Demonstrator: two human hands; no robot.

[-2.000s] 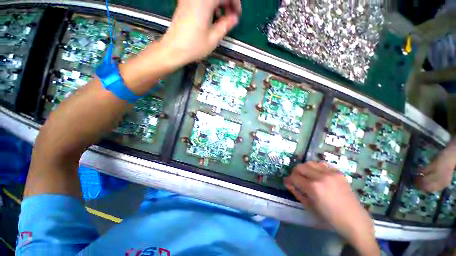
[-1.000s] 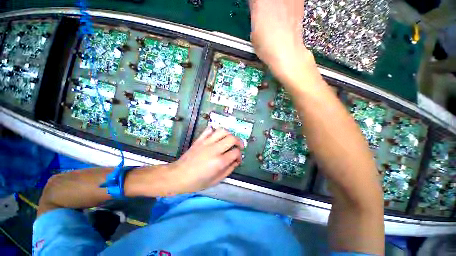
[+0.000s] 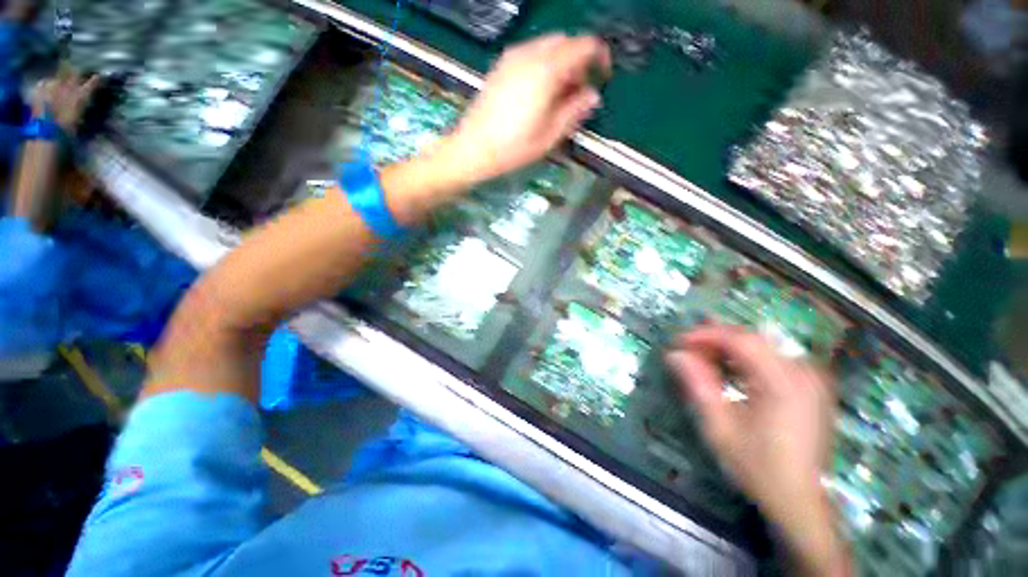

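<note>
My left hand (image 3: 528, 104), with a blue strap on its wrist, is over the far conveyor rail, left of the dark component pile (image 3: 665, 43). Its fingers are curled; blur hides whether they hold anything. My right hand (image 3: 769, 415) is over the pallet, thumb and forefinger bent towards each other. A bright speck shows between them, but I cannot tell if it is held or part of a board. Green circuit boards (image 3: 640, 262) lie in the pallet beneath, with another board (image 3: 588, 358) left of my right hand. The picture is blurred.
The silver component pile (image 3: 868, 169) lies on the green mat beyond the far rail. A dark gap (image 3: 295, 124) separates pallets at the left. Another person's hand (image 3: 65, 99) is at the far left. The near rail (image 3: 451, 434) runs before me.
The view has turned and tilted. My left hand has moved from over a board to beyond the far rail. My right hand has come back from beside the silver pile to over the pallet.
</note>
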